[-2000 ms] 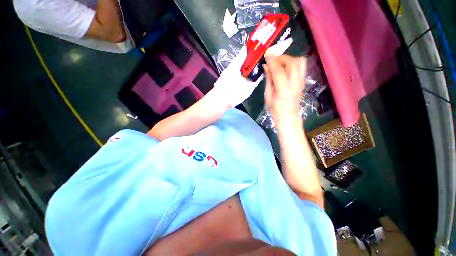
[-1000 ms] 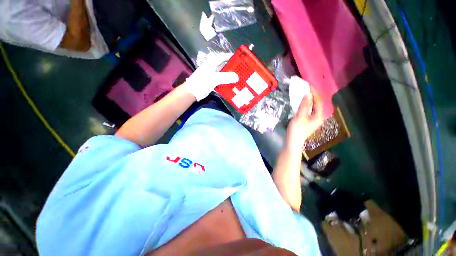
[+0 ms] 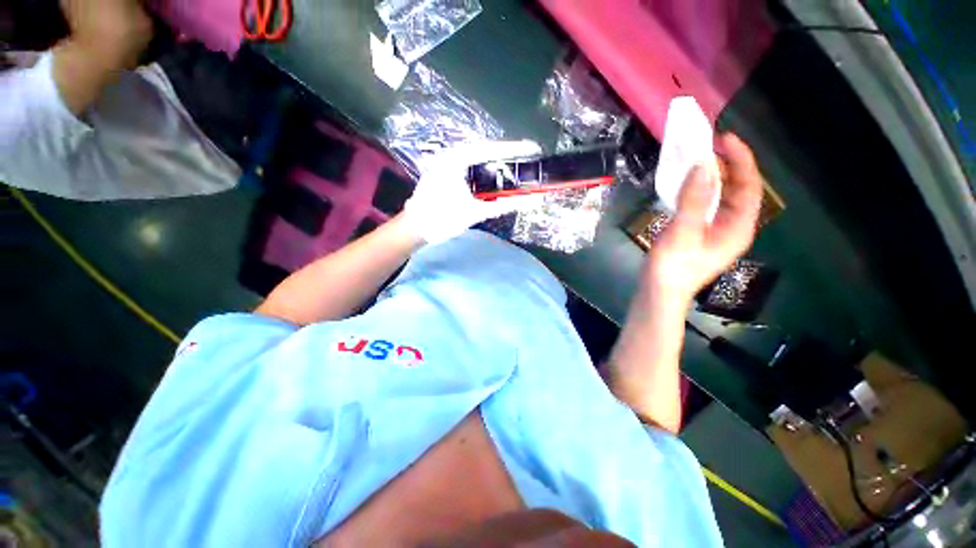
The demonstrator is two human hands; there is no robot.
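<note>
My left hand, in a white glove, grips the black-and-red device by its left end. The device is held edge-on, its black side up and a thin red edge below, above the bench. My right hand, bare, holds a white wiping cloth between thumb and fingers, to the right of the device and apart from it. The device's broad red face is turned out of sight.
Clear plastic bags lie on the bench. Pink foam runs along the back. A brown box and a small black dish of metal bits are at right. A tote with pink foam stands left. Another person's sleeve and red-handled scissors are upper left.
The device has turned from its red labelled face to edge-on. My right hand has moved right and slightly up in the view with the white cloth. My left hand still grips the device.
</note>
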